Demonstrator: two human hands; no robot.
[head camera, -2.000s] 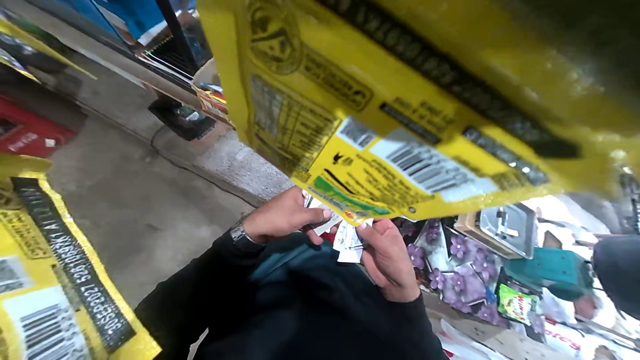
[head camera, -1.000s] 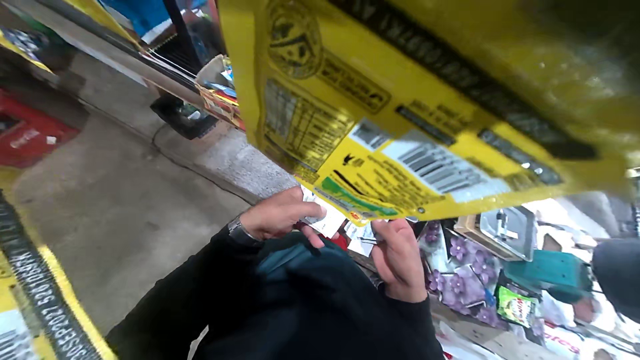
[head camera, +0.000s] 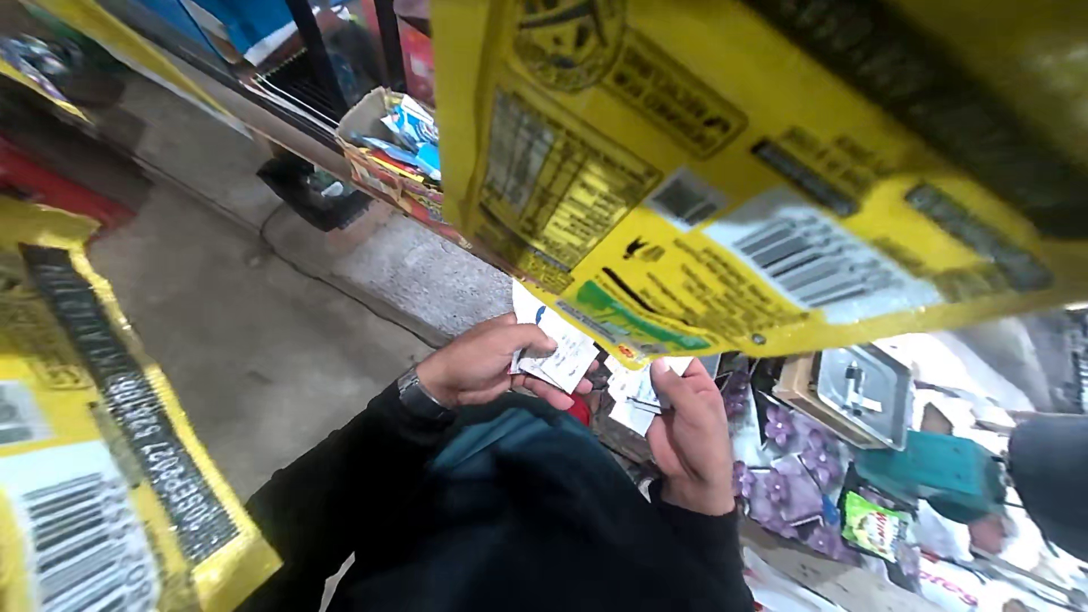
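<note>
My left hand, with a metal watch on its wrist, pinches white printed paper slips between thumb and fingers. Close beside it on the right, my right hand holds other white paper slips under its thumb. The two sets of slips are slightly apart. A large yellow plastic packet, printed with a barcode, hangs in front of the view and covers the upper edge of the papers at the right. Another yellow packet hangs at the lower left.
An open cardboard box of colourful packets stands upper left, near a black container and a cable on the concrete floor. To the right lie a flower-patterned cover, a metal tray, a teal container and a green packet.
My hands have moved apart, each with paper slips; two seconds ago they were closer together. More of the slips in my left hand now shows below the yellow packet.
</note>
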